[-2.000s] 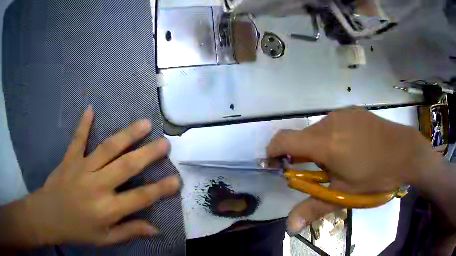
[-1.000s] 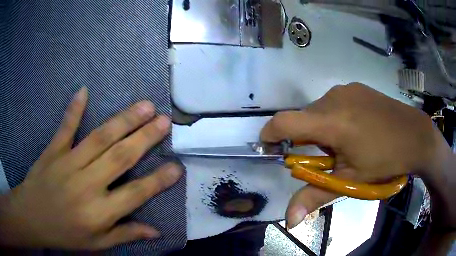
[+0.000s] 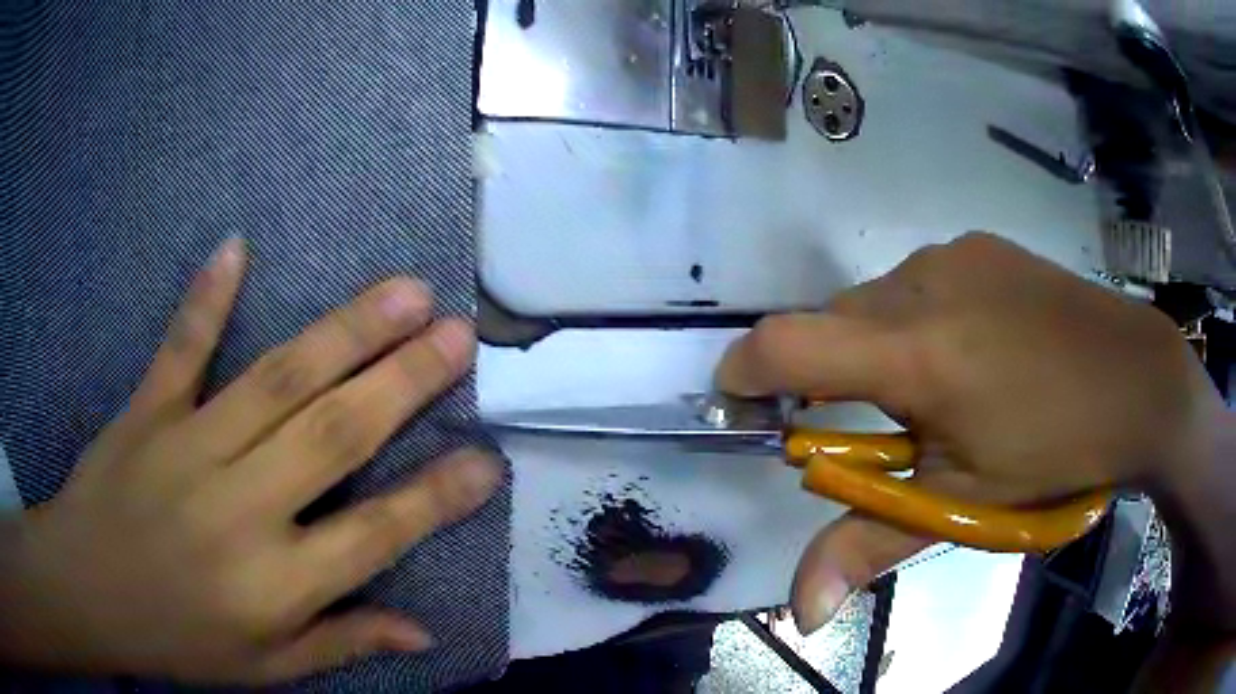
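Observation:
A finely striped dark and white fabric panel lies flat at the left, its right edge running down beside the machine bed. My left hand lies on the panel with fingers spread, pressing it flat. My right hand holds scissors with orange handles. The blades point left and look nearly closed. Their tips are at the panel's right edge, between my left fingertips; whether fabric is between the blades cannot be told.
The machine bed lies at the top, with a shiny slide plate and a round slotted disc. A thin metal tool lies on the bed. A worn dark patch marks the white table's front edge.
The blade tips have gone from just off the panel's edge to touching it. The view has shifted, so the bed sits higher and further right. My left hand stays on the panel.

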